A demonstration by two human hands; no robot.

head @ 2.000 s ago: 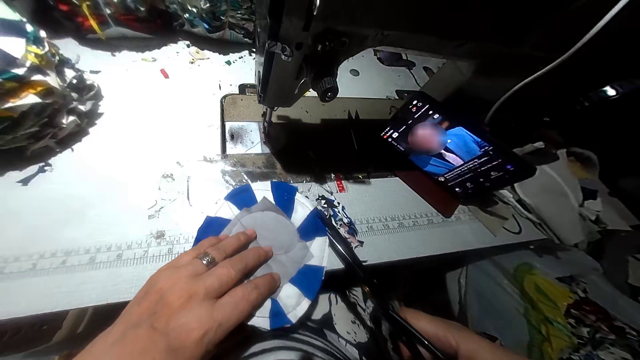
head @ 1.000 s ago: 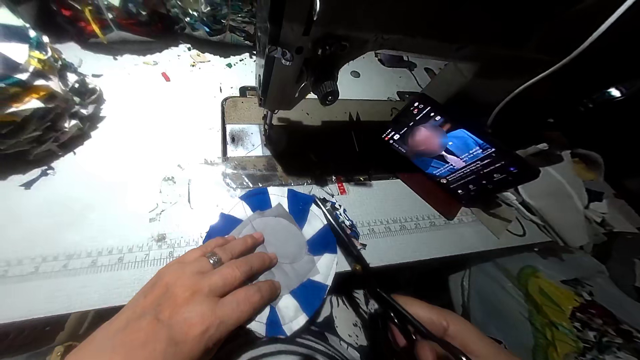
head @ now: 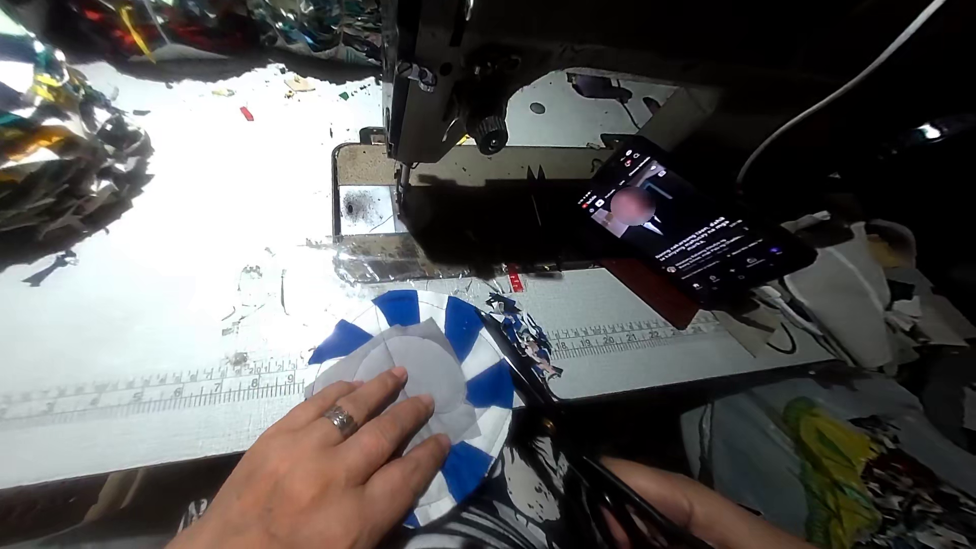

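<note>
A round blue-and-white fabric piece (head: 488, 386) with a grey centre patch (head: 415, 366) lies at the table's front edge, partly overhanging it. My left hand (head: 335, 457), with a ring on one finger, rests flat on the piece, fingertips on the grey patch. My right hand (head: 671, 496), at the lower right, grips the dark handles of scissors (head: 547, 427). Their blades run up along the right rim of the fabric; whether they are parted is hard to tell. Small fabric clippings (head: 530, 335) lie just beyond the blades.
A sewing machine (head: 442, 84) stands behind the fabric, its needle area (head: 402, 191) above the plate. A lit phone (head: 694, 221) leans at the right, near cloth scraps (head: 839, 267). A printed ruler scale (head: 152, 400) runs along the front edge. Shiny scrap bundles (head: 61, 145) sit at the left.
The fabric piece has turned slightly under my left hand and shifted a little to the right since two seconds ago. The picture on the phone screen has changed.
</note>
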